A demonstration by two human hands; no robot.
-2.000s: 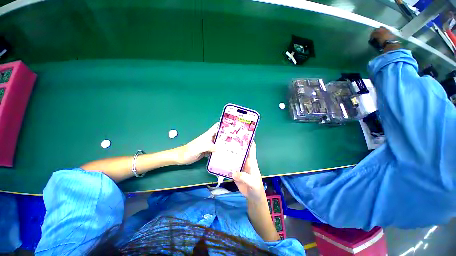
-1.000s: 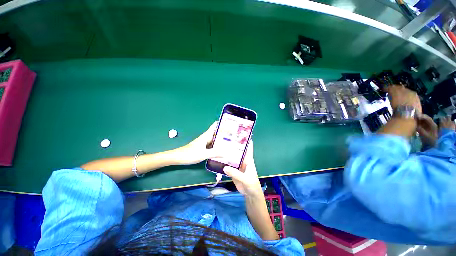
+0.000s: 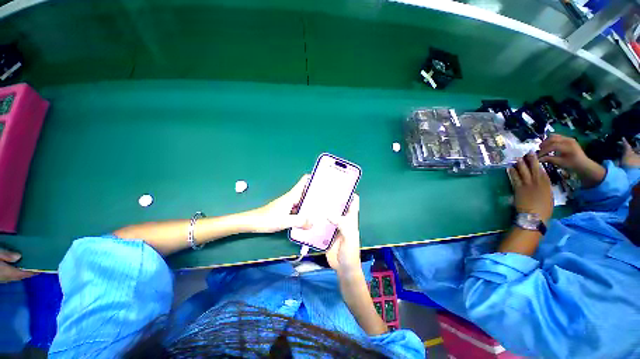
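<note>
A smartphone [image 3: 325, 200] with a mostly white, faintly pink screen is held upright and slightly tilted over the green mat near the bench's front edge. My left hand [image 3: 289, 210] holds its left side, with the thumb over the lower screen. My right hand [image 3: 344, 235] holds its lower right side, with the thumb at the screen's edge. A white cable [image 3: 304, 251] runs from the phone's bottom edge. A bracelet is on my left wrist.
White discs [image 3: 241, 186] lie on the mat. Clear plastic boxes [image 3: 449, 139] of small parts stand right, beside a neighbour's hands [image 3: 535, 186] and black modules [image 3: 530, 120]. Another module [image 3: 441, 68] lies at the back. A pink tray [image 3: 20, 158] and another person's hand [image 3: 8, 265] are left.
The phone screen has gone from pink pictures to mostly white. The neighbour's arm has come down from the rail, and both hands are now at the parts. A hand has appeared at the left edge.
</note>
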